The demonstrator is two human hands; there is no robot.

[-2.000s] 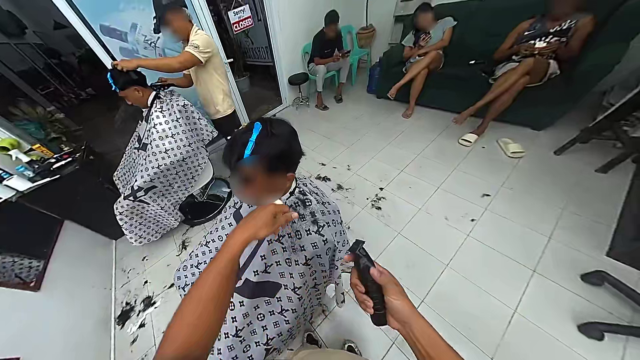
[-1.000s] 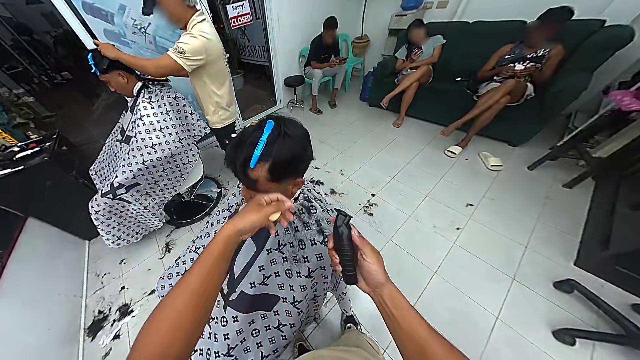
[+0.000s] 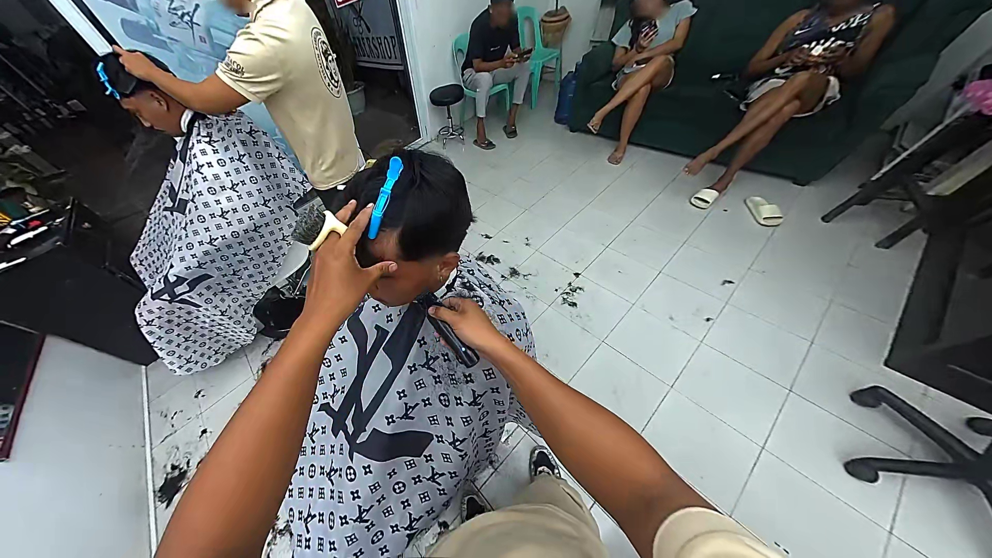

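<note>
A seated person's dark-haired head [image 3: 426, 205] is in front of me, with a blue hair clip [image 3: 385, 198] in the hair. My left hand [image 3: 341, 267] rests its fingers on the front of that head and holds a brush with a cream handle [image 3: 328, 231], its bristles pointing left. A black hair clipper [image 3: 456, 341] is in my right hand [image 3: 469, 322], its top end by the person's jaw, just below the ear. A white barber cape [image 3: 411, 395] with a black pattern covers the person's body. The clipper's blade is hard to see.
At left, a co-worker [image 3: 291, 85] stands over another caped person [image 3: 225, 194] beside a black counter [image 3: 70, 271]. Several people sit at the back on green chairs and a dark green sofa [image 3: 891, 70]. Cut hair [image 3: 571, 291] lies on the tiles. A black chair base [image 3: 922, 457] stands at right.
My left hand has come onto the front of the person's head. The clipper, earlier held upright to the right of the cape, has moved in beside the jaw.
</note>
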